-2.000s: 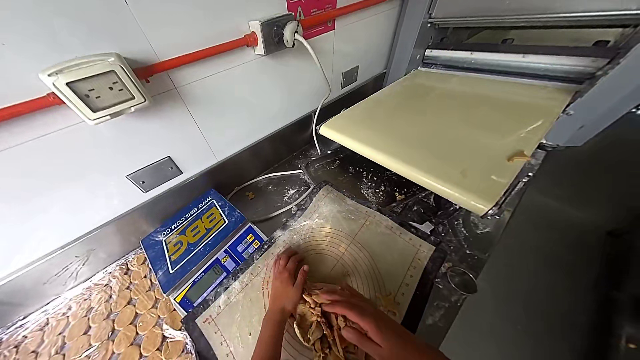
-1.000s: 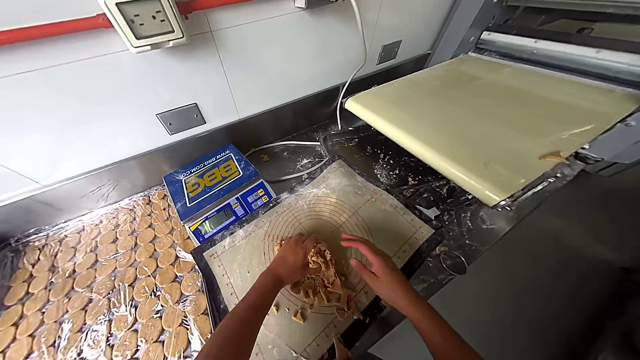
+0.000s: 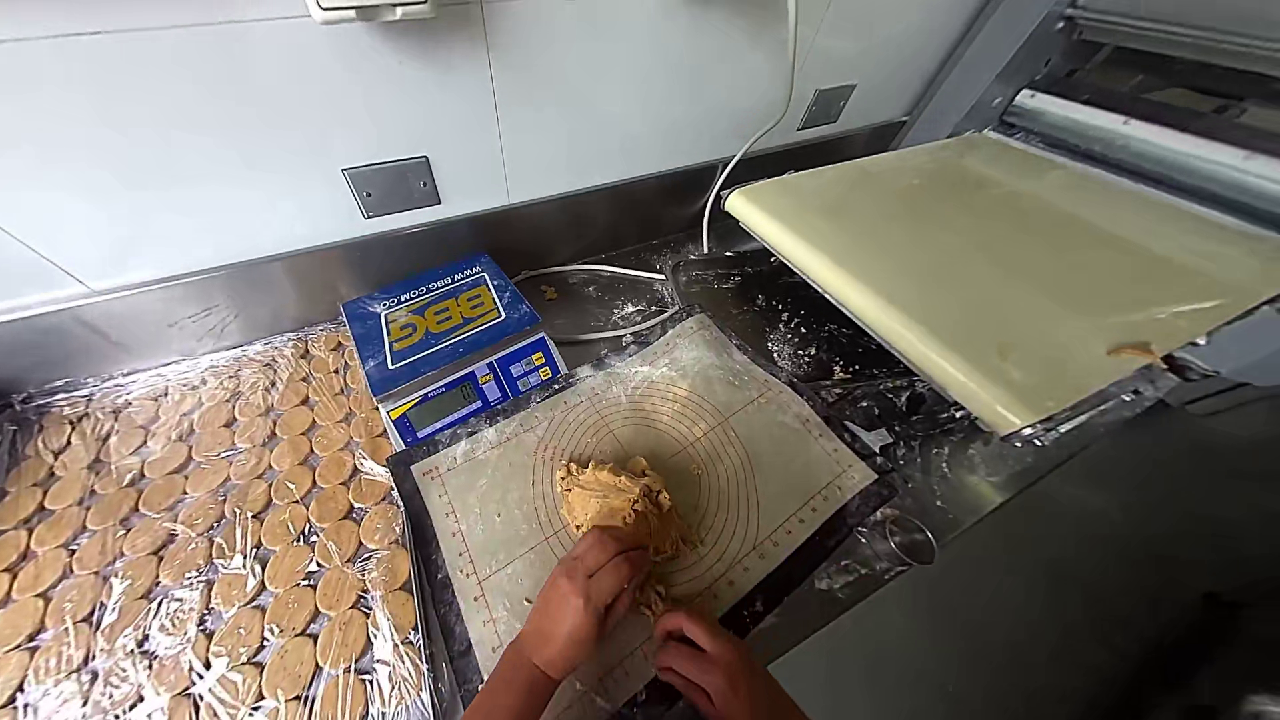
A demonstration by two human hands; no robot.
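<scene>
A rough mound of tan dough (image 3: 615,495) lies on a pastry mat (image 3: 800,455) printed with circles and a ruler edge. My left hand (image 3: 585,595) touches the near side of the mound, its fingers bent against the dough. Closer to the mat's near edge is my right hand (image 3: 705,660), its fingers curled beside small dough scraps (image 3: 652,597); whether it holds any cannot be seen.
Left of the mat, rows of dough rounds (image 3: 290,565) lie under clear plastic film. A blue digital scale (image 3: 440,330) stands behind the mat. To the right is a sheeter's belt (image 3: 1000,270), with a ring cutter (image 3: 910,540) below it. A white cable (image 3: 600,268) loops behind.
Both hands have moved to the near side of the dough. The loose pieces seen earlier are now gathered into a more compact mound. The view has shifted, showing more of the dough rounds.
</scene>
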